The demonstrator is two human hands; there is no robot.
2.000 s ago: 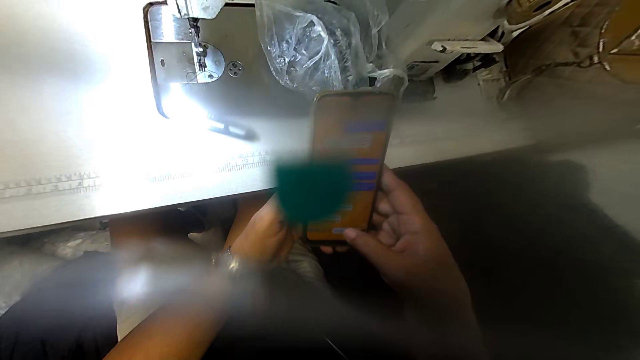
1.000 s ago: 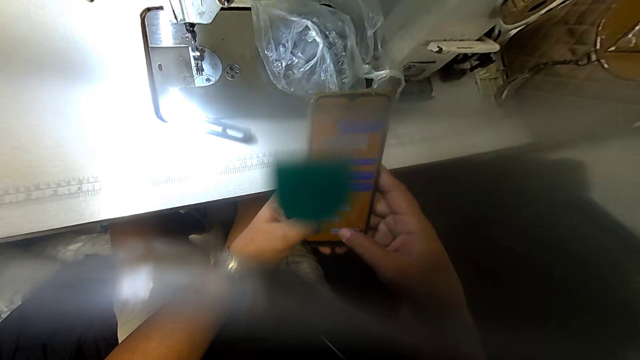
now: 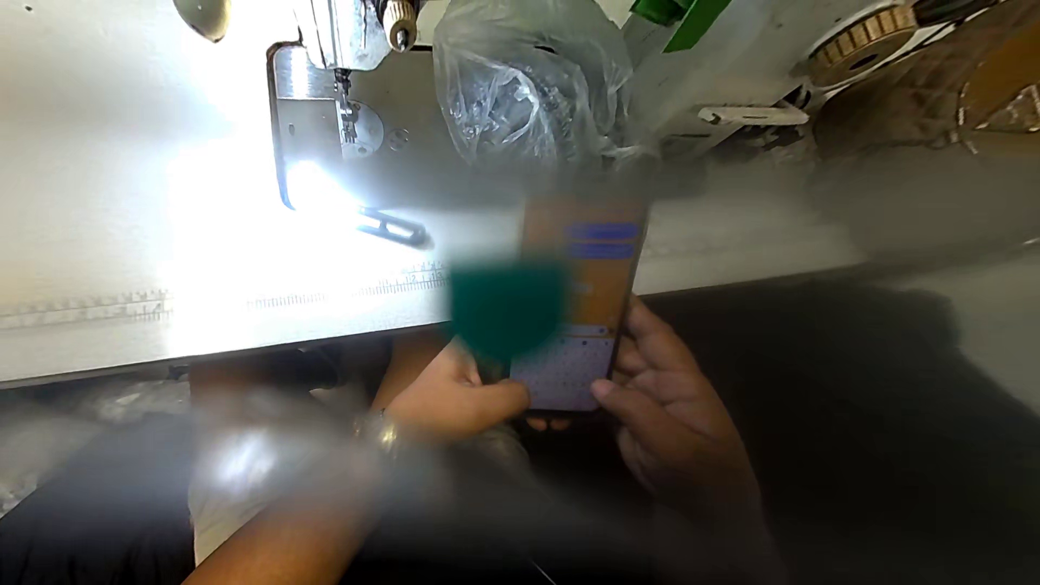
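Note:
A smartphone (image 3: 597,305) is held upright in both hands at the front edge of the sewing table. My right hand (image 3: 670,398) wraps its right side, with the thumb at the lower right corner of the screen. On the lower left, my left hand (image 3: 459,398) grips the phone, its thumb over the bottom of the screen. The screen shows an orange area with blue bars and a pale keyboard below. A blurred green shape (image 3: 508,309) covers the phone's left part and some of my left fingers.
Behind the phone stands a sewing machine's needle and presser foot (image 3: 348,122), with a clear plastic bag (image 3: 528,89) beside it. A black tool (image 3: 394,227) lies in bright glare. A measuring tape (image 3: 301,299) runs along the table edge. A handwheel (image 3: 863,47) is at upper right.
A pale keyboard has appeared on the lower part of the phone screen. My left thumb now shows over the bottom of the screen. The view has shifted a little.

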